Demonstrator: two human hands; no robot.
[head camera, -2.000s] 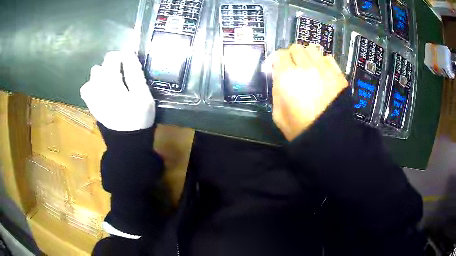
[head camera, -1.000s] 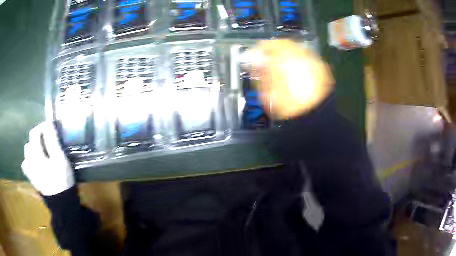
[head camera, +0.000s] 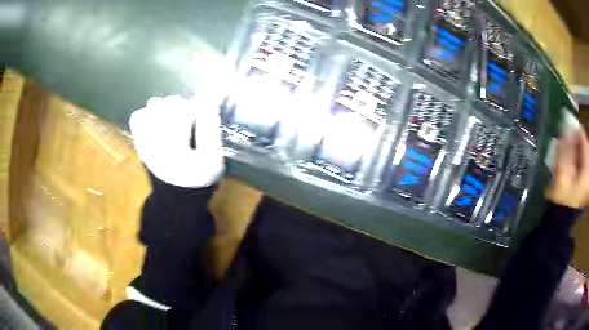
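A clear blister tray (head camera: 284, 158) lies on the dark green bench, holding black handheld devices in two rows. The device in the near left pocket (head camera: 284, 55) has pale keys and a glare-covered screen. Several devices to the right show blue patches, such as one device (head camera: 414, 169) in the near row. My left hand (head camera: 181, 143), in a white glove, is at the tray's left edge; its fingertips are lost in glare. My right hand (head camera: 571, 171), bare, blurred and cut off by the picture edge, is beyond the tray's right end, at a blurred white object (head camera: 553, 151). Its grip is unclear.
The green bench top (head camera: 97, 58) extends to the left. An open brown carton (head camera: 71, 193) with shiny clear plastic inside stands below the bench's front edge at the left. More brown carton or board surface (head camera: 549, 26) shows beyond the bench at the upper right.
My right hand has moved from above the near-row devices to the far right, beyond the tray. My left hand remains by the tray's left edge. The camera view has turned and shifted.
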